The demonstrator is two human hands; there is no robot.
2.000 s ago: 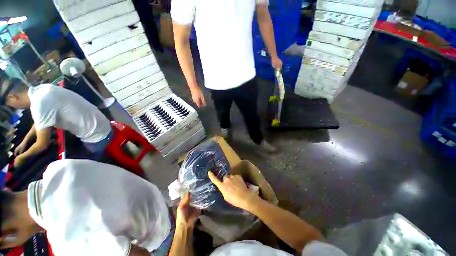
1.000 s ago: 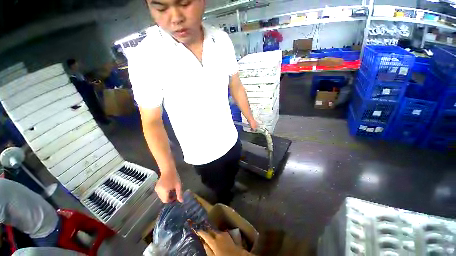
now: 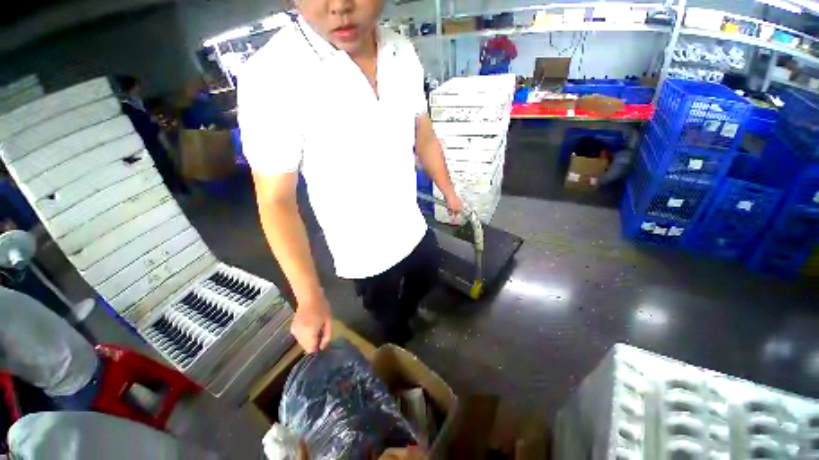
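Note:
A shiny clear plastic bag of black parts [image 3: 337,395] is at the bottom centre, over an open brown cardboard carton [image 3: 422,382]. My right hand [image 3: 404,452] shows only as a small part at the bottom edge, at the bag's lower right; its grip cannot be told. A sliver of skin at the bag's lower left, by its white knotted end, may be my left hand [image 3: 303,452]; it is mostly hidden or cut off. Another person's hand [image 3: 312,325] touches the top of the bag.
A person in a white shirt [image 3: 337,162] stands ahead, holding a trolley handle [image 3: 478,256]. Foam tray stacks stand at left [image 3: 117,207], on the trolley [image 3: 467,135] and at lower right [image 3: 700,413]. A red stool [image 3: 135,386] is lower left; blue crates [image 3: 687,171] are right.
The view has swung up and right. The other person has come closer and reached to the bag's top. My hands have moved down, mostly out of the picture.

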